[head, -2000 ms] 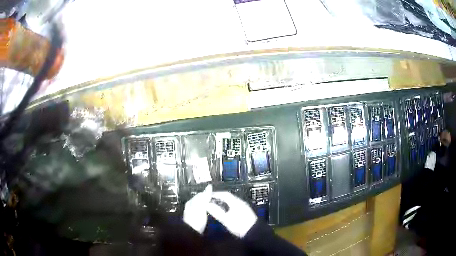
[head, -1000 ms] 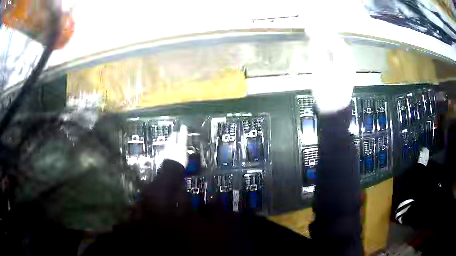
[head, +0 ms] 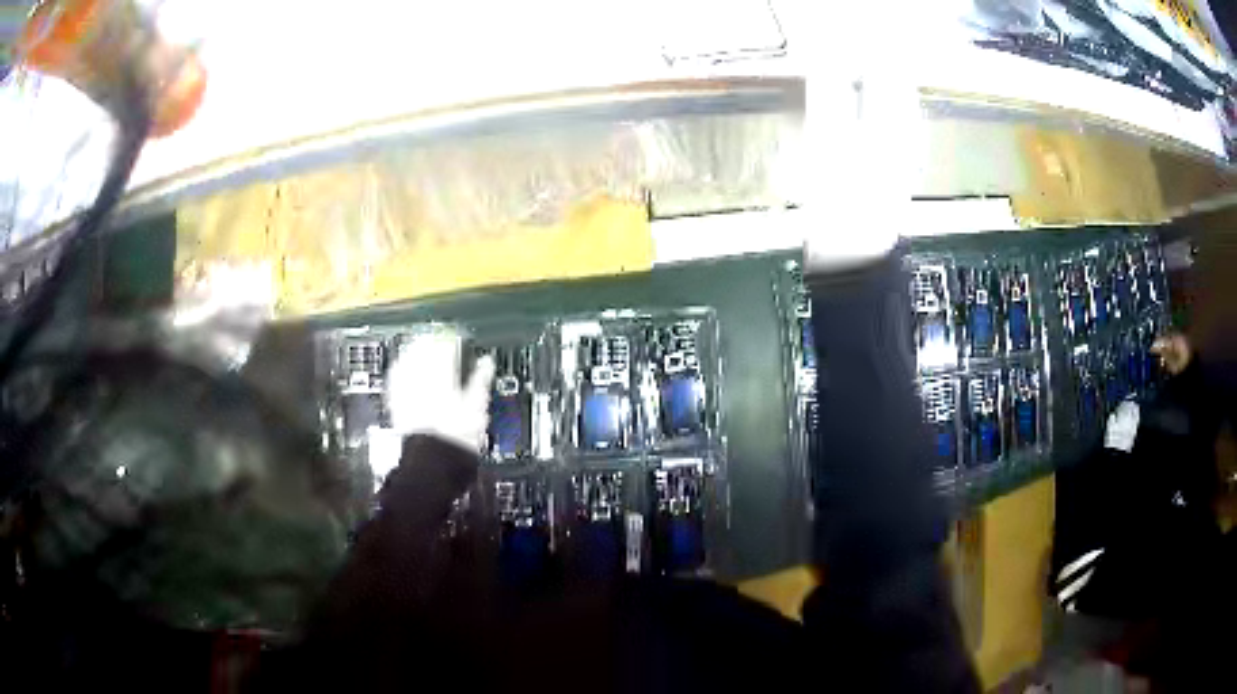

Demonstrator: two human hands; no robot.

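Observation:
My left hand (head: 441, 386), in a white glove, lies over the top row of the nearer clear blister tray (head: 724, 447), thumb apart from the fingers. Black-and-blue packaged products sit in the tray's pockets, one (head: 509, 418) just right of the thumb; those under the hand are hidden. My right arm reaches up across the second tray (head: 1042, 407), covering part of it. My right hand (head: 855, 190) is over the pale ledge, washed out to white by glare, so its fingers and anything in them cannot be made out.
Both trays lie on the green surface (head: 760, 407). A third filled tray (head: 1115, 319) is at the far right, beside another worker's gloved hand (head: 1122, 426) and dark sleeve. Brown cardboard strips (head: 448, 251) run along the far edge. An orange object (head: 102, 54) and dark cable are upper left.
Since two seconds ago, my right hand has moved from the nearer tray to the ledge. My left hand has moved onto the top row. The top-row middle pocket, empty before, now holds a product.

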